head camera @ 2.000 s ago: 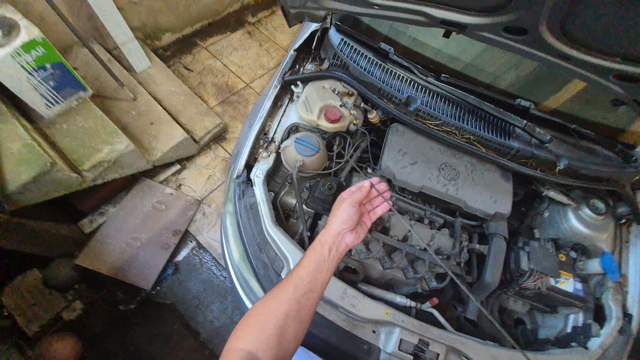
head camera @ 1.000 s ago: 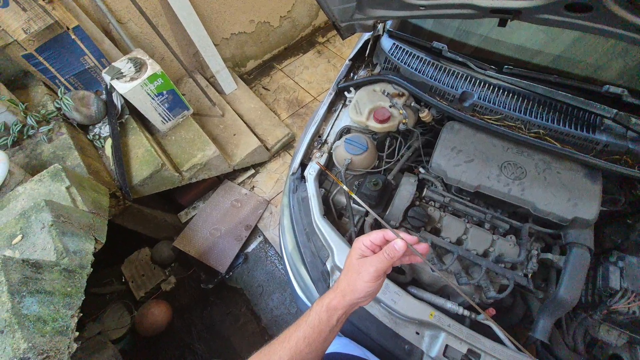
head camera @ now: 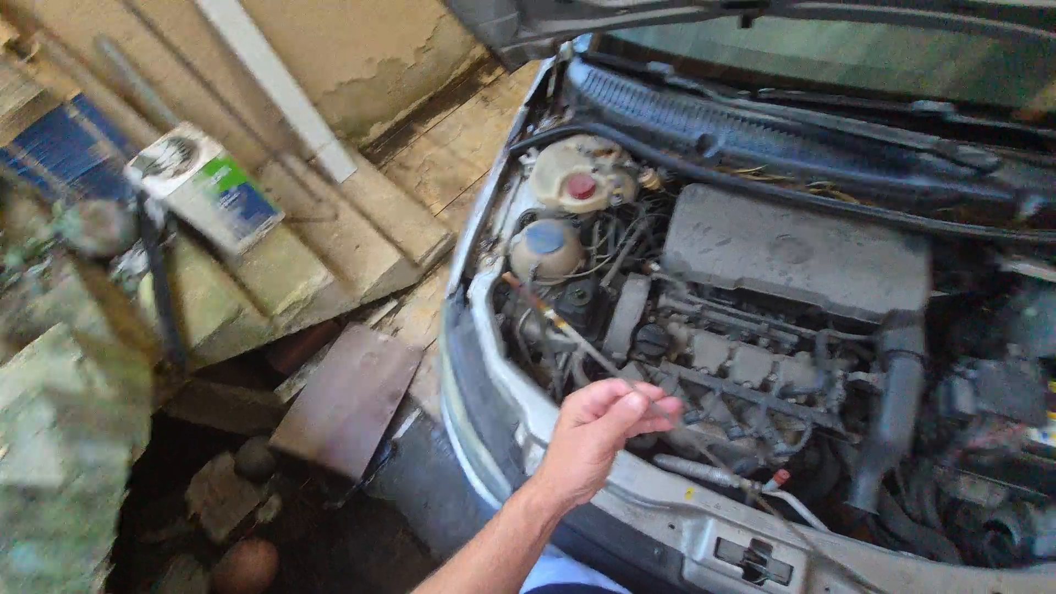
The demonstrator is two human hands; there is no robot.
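My left hand pinches a long thin engine oil dipstick between thumb and fingers, over the front edge of a car's open engine bay. The dipstick's brownish upper-left end with a yellowish band points toward the coolant reservoir with a blue cap. Its other end runs down to the right past the front panel. Behind that reservoir is another one with a red cap. Right of my hand lie the black oil filler cap and the engine, below a dusty plastic cover. My right hand is not in view.
The raised hood hangs over the windshield side. At the left, a white container with a green and blue label stands on concrete steps. A brown tile and rubble lie below. The front panel with its latch borders the bay.
My left hand has moved from near one end of the dipstick to farther along it, so the banded end now stands out past my fingers. The view has shifted toward the steps.
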